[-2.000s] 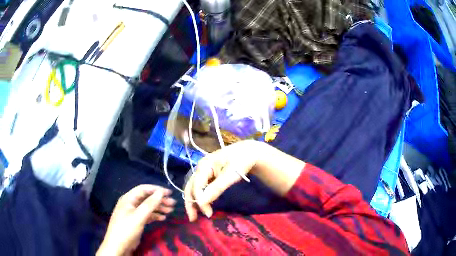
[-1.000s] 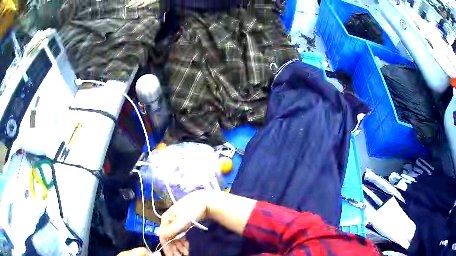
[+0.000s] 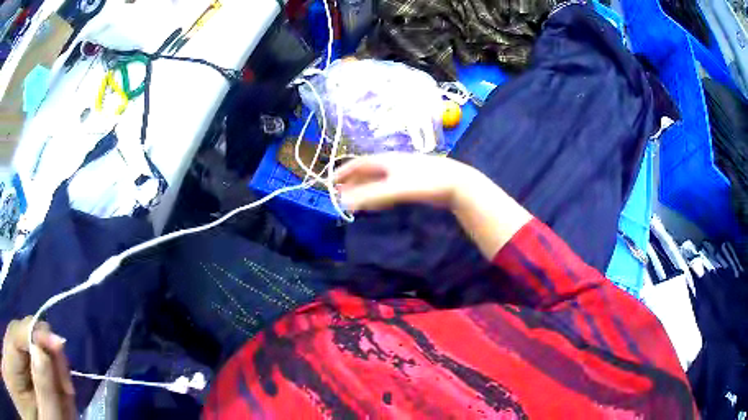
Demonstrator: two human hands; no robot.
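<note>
The white wired earphones stretch across the lap between my two hands. My left hand, cut off by the bottom left edge, holds the cord between its fingers, and an earbud end hangs just to its right. My right hand is at the centre, with loops of the white cord at its fingertips. It is slightly blurred, and I cannot tell whether the fingers grip the cord. The cord runs on up past a clear-purplish plastic bag.
White machine table at left carries yellow and green handled scissors and a black cord. Navy garment drapes over a blue crate at right. Plaid cloth lies at the back. An orange round item sits beside the bag.
My left hand has moved far left, away from my right hand, drawing the white cord out between them. The camera view tilted up, then back down.
</note>
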